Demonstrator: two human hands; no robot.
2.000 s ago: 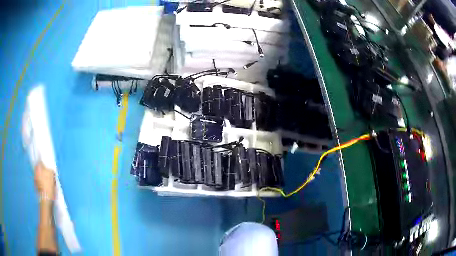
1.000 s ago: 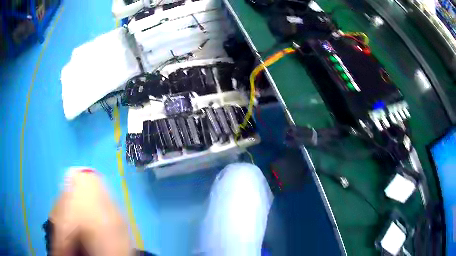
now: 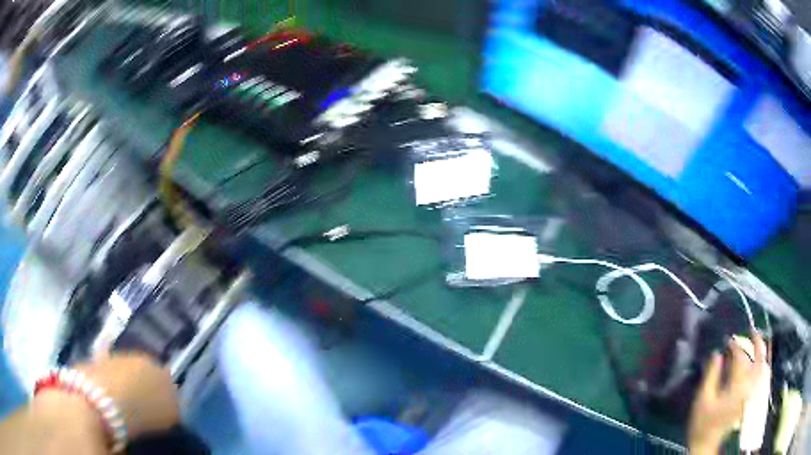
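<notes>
Two display units with lit white screens lie on the green bench, one farther back (image 3: 452,176) and one nearer (image 3: 501,256). A white cable (image 3: 626,295) runs from the nearer unit's right side, makes a loop and goes right. My right hand (image 3: 731,391) is at the lower right edge, beside a white elongated object (image 3: 755,411); blur hides whether it grips anything. My left hand (image 3: 133,391), with a bracelet at the wrist, is at the lower left, blurred over the trays, fingers unclear.
A black test box (image 3: 276,84) with lights and white connectors stands at the back left. A monitor (image 3: 622,115) with a blue screen is at the upper right. A dark mat (image 3: 645,351) lies under the cable. Blurred trays of black units (image 3: 164,302) are at left. A loose connector (image 3: 337,233) lies mid-bench.
The view has swung right, from floor and trays to the bench and monitor. My right hand has come into view. The white sheet my left hand held two seconds ago is no longer seen in it.
</notes>
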